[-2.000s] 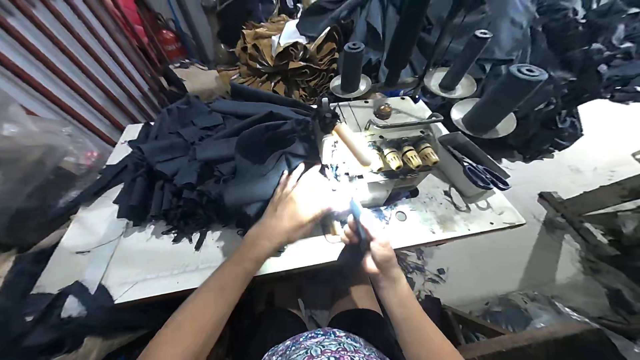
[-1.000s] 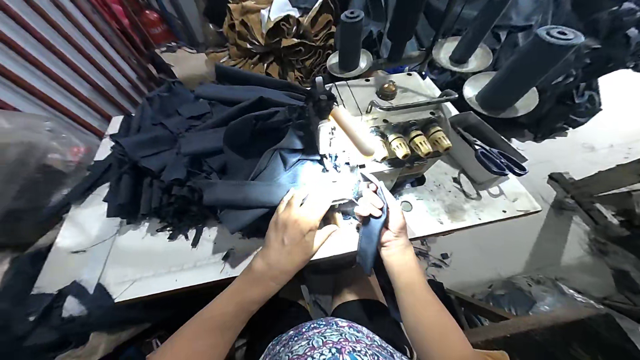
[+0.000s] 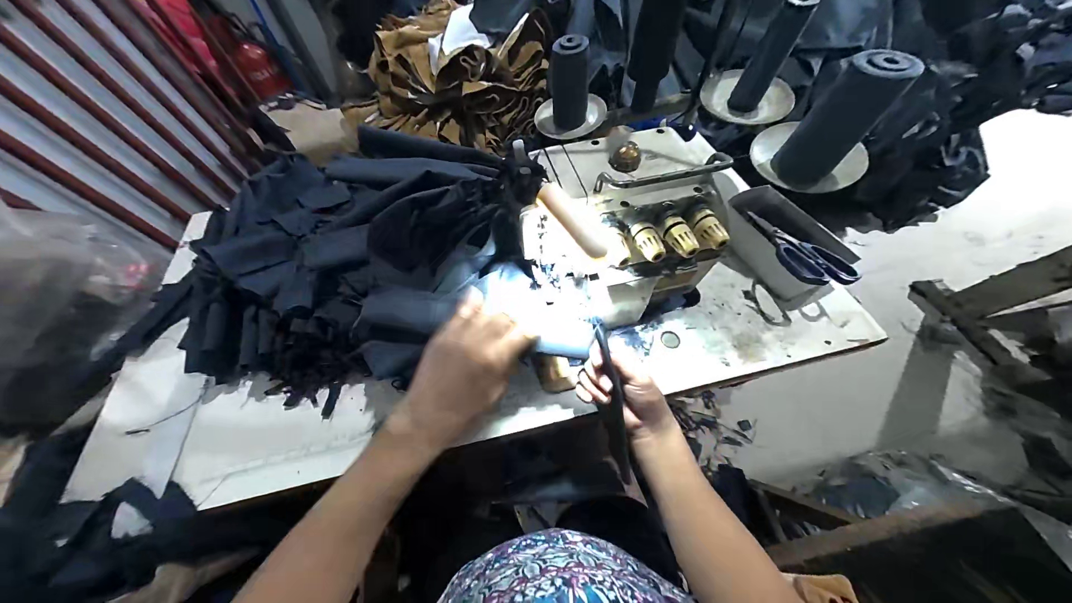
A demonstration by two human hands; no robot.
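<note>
An overlock sewing machine [image 3: 645,226] with yellow-and-black tension knobs stands on the white table, its needle area glaring under a bright lamp. My left hand [image 3: 469,360] lies with fingers spread on dark cloth [image 3: 402,314] at the left of the needle area; the glare hides its fingertips. My right hand [image 3: 624,385], just in front of the machine, has its fingers closed around a narrow dark fabric strip [image 3: 615,419] that hangs down past the table's front edge. A large heap of dark cut cloth [image 3: 293,243] lies on the table left of the machine.
Scissors [image 3: 804,255] rest in an open tray [image 3: 770,226] right of the machine. Dark thread cones [image 3: 837,126] stand on round holders behind it. Brown fabric pieces [image 3: 461,75] are piled at the back. A clear plastic bag [image 3: 75,276] is at far left, a wooden frame [image 3: 980,327] at right.
My right hand has moved a little left and down from the machine, still with a dark strip. My left hand remains on the cloth, shifted slightly left.
</note>
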